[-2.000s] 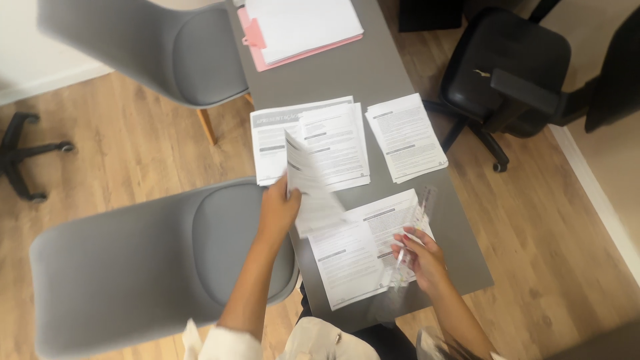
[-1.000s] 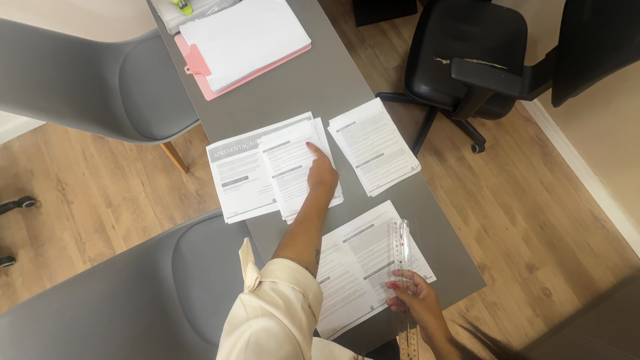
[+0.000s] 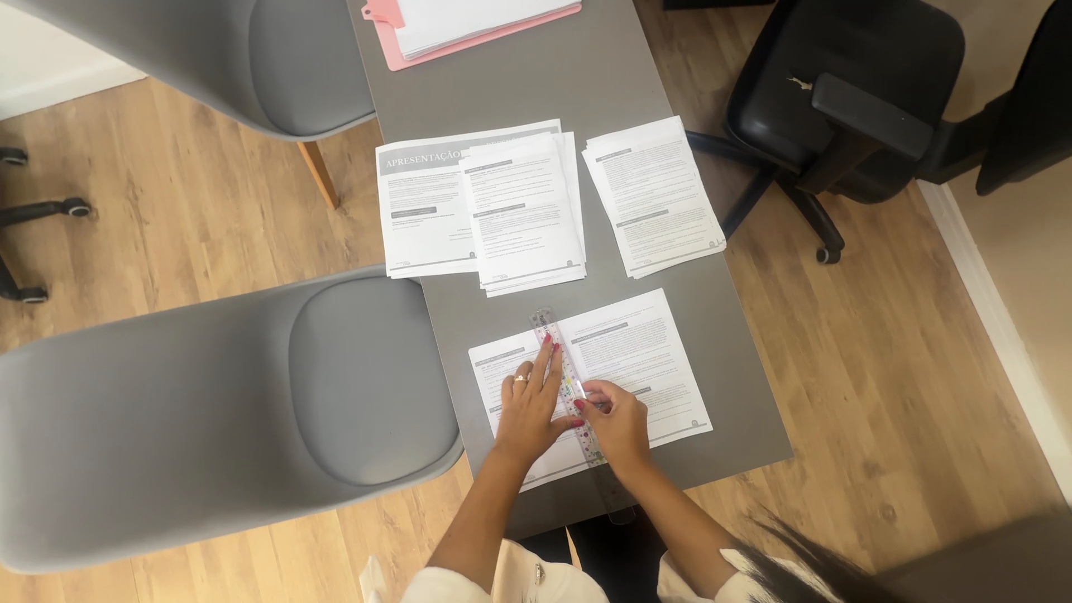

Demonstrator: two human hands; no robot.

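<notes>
A clear plastic ruler (image 3: 573,394) with coloured spots lies lengthwise across the middle of a printed two-page sheet (image 3: 624,352), its near end reaching past the table edge. My left hand (image 3: 532,406) presses on the ruler and the sheet with its fingers spread, a ring on one finger. At the ruler's right edge is my right hand (image 3: 615,419), fingers bent together around a small, thin, clear object; what it is cannot be told. Beyond the ruler lie a stack of cut printed pages (image 3: 528,226), partly over a wider printed sheet (image 3: 423,201), and another stack of printed pages (image 3: 657,197) to the right.
A pink clipboard (image 3: 389,42) with white paper lies at the far part of the grey table (image 3: 536,92). Grey chairs (image 3: 368,377) stand on the left, one against the table edge. A black office chair (image 3: 846,92) is at the right.
My left hand has moved from the page stack down onto the ruler. The ruler, held up in my right hand before, now lies on the sheet.
</notes>
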